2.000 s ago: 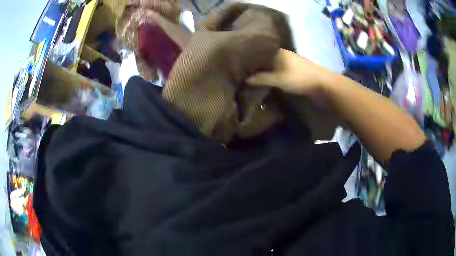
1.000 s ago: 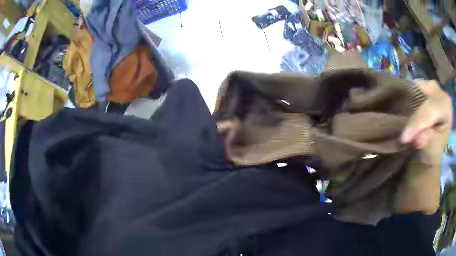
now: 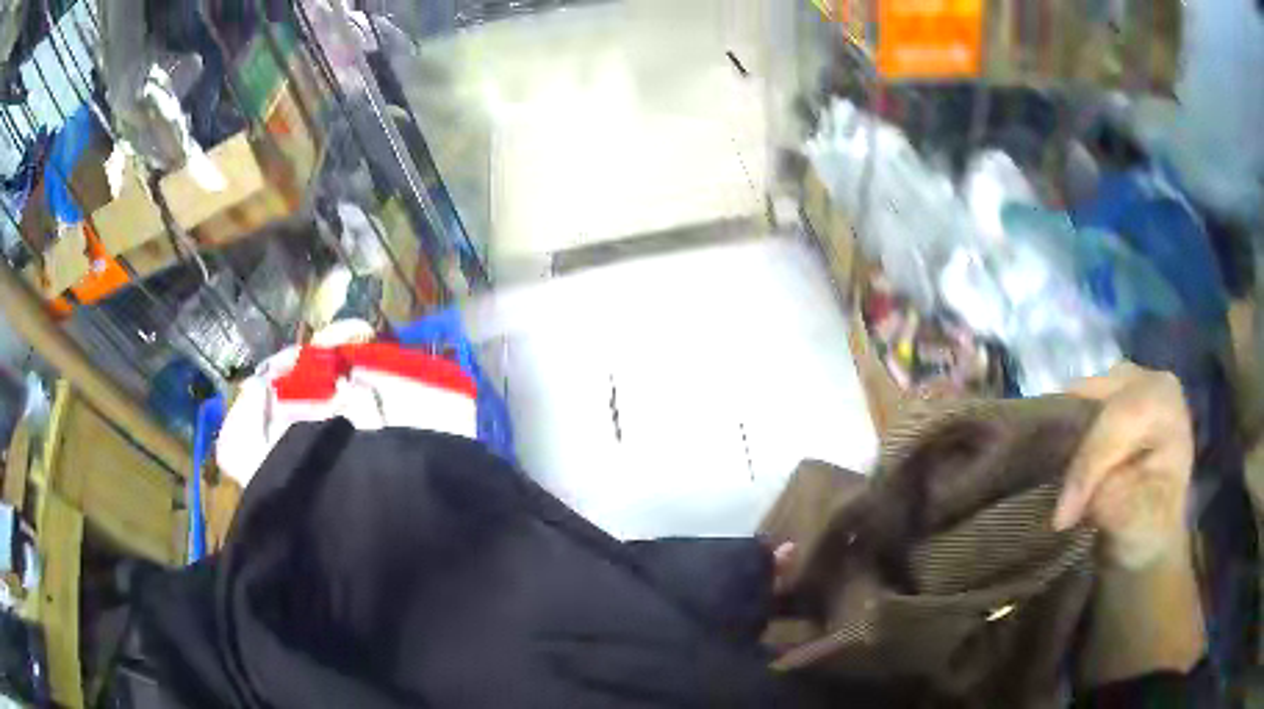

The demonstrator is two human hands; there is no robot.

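Observation:
The brown ribbed garment part (image 3: 970,526) hangs bunched at the lower right, with fine ridges and dark folds. My right hand (image 3: 1130,464) grips its upper right edge. Only a small bit of my left hand (image 3: 785,561) shows at the end of the black sleeve, against the left side of the brown cloth. The cloth and sleeve hide the rest of that hand, so its grip cannot be told.
A blue crate (image 3: 488,416) with white and red cloth (image 3: 374,388) stands at left. Wire shelving with cartons (image 3: 215,194) is at upper left. A carton of mixed scraps (image 3: 922,339) and clear plastic bags (image 3: 970,249) line the right. A doorway strip (image 3: 652,247) crosses the pale floor ahead.
The view has moved to a passage with a doorway strip. The brown garment part has shifted lower and right in view, still in my right hand. The orange and blue-grey cloths are out of view.

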